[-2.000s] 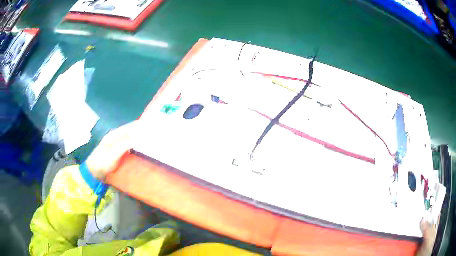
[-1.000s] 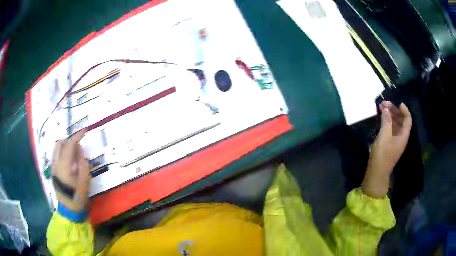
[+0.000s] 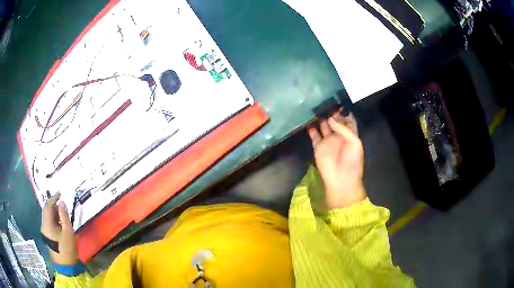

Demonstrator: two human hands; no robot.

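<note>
The white display back panel [image 3: 141, 115] lies on a red-orange foam pad [image 3: 186, 172] at the left. Dark-red wires [image 3: 93, 138], a black oval [image 3: 170, 82] and a small green circuit board [image 3: 218, 67] are on it. My left hand [image 3: 58, 228] is at the panel's lower left corner, fingers slightly apart, with a black tape piece [image 3: 50, 243] on its back and a blue wrist band below. My right hand [image 3: 340, 154] is palm up at the belt's edge. Dark tape pieces [image 3: 328, 106] show at its fingertips; the exact grip is blurred.
A long white sheet [image 3: 355, 50] lies on the green belt [image 3: 276, 67] beside black strips with pale edges [image 3: 394, 19]. A black bin [image 3: 442, 132] with plastic-wrapped parts stands at the right. Silvery, printed items lie at the lower left edge.
My right hand has moved left, from beside the black strips to the belt edge left of the white sheet. My left hand has slid off the panel face to its corner. The view has shifted right.
</note>
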